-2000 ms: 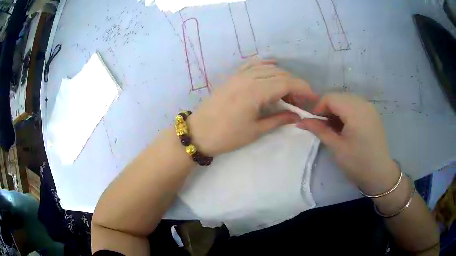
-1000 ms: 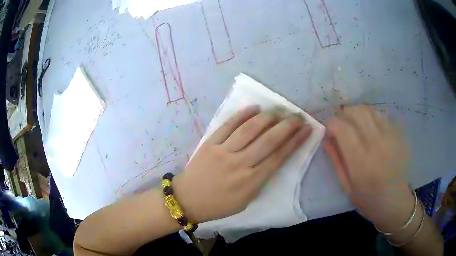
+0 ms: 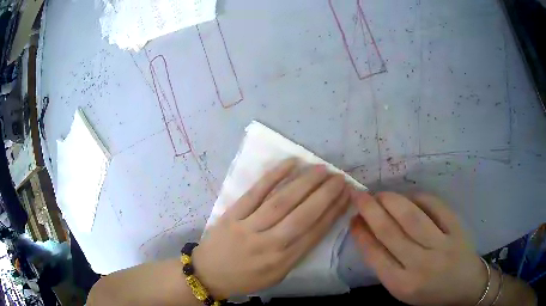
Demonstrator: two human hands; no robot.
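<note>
A white cut fabric piece (image 3: pixel 257 149) lies on the pale table cover near the front edge, its pointed corner facing away from me. My left hand (image 3: pixel 275 221) lies flat on it, fingers together, pressing it down. My right hand (image 3: pixel 413 245) is at the piece's right corner, its thumb and fingertips closed at the folded edge beside my left fingertips. The fingertips hide part of that corner, so the grip is only partly visible. The curved notch side shows between the hands.
A neat white stack (image 3: pixel 84 173) lies at the left. Looser ragged-edged white pieces (image 3: pixel 161 21) lie at the far side. Red and dark outlines are drawn on the table cover (image 3: pixel 287 77). A dark object (image 3: pixel 527 42) shows at the far right edge.
The edge was lifted between both hands two seconds ago; now the piece lies flat under my left hand. My right hand has come back to its corner. The view has shifted.
</note>
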